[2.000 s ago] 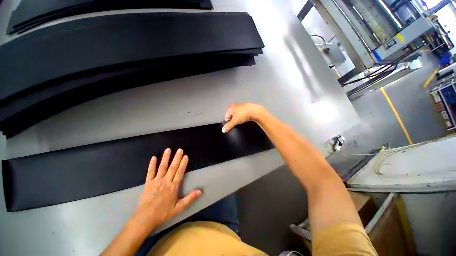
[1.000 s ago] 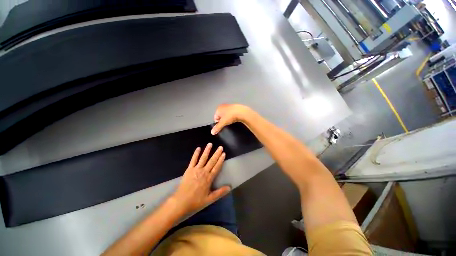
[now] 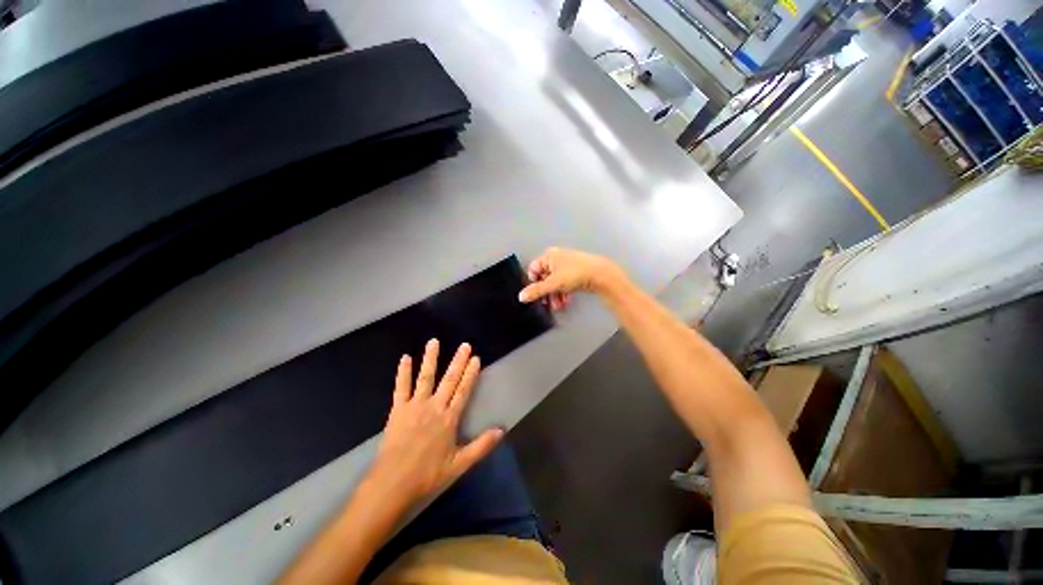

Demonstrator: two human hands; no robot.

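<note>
A long black strip [image 3: 343, 371] lies along the near side of the light-grey table, from the lower left to the middle. My left hand [image 3: 431, 421] rests flat with fingers spread on the strip's near edge, holding nothing. My right hand [image 3: 566, 278] is at the strip's right end, thumb on top and fingers curled at the end edge, which they partly hide. A thick stack of black strips [image 3: 286, 126] lies beyond it, its right ends uneven.
Another black strip stack [image 3: 172, 57] lies at the far left. The grey table [image 3: 606, 211] ends at a corner on the right. Beyond are a metal-framed machine [image 3: 761, 34], a yellow floor line and a rack with blue contents [image 3: 972, 97]. A cardboard box [image 3: 789, 394] is at the lower right.
The view has turned right. My right hand has moved from the strip's far edge to its right end, which now shows. My left hand has slid rightward along the strip.
</note>
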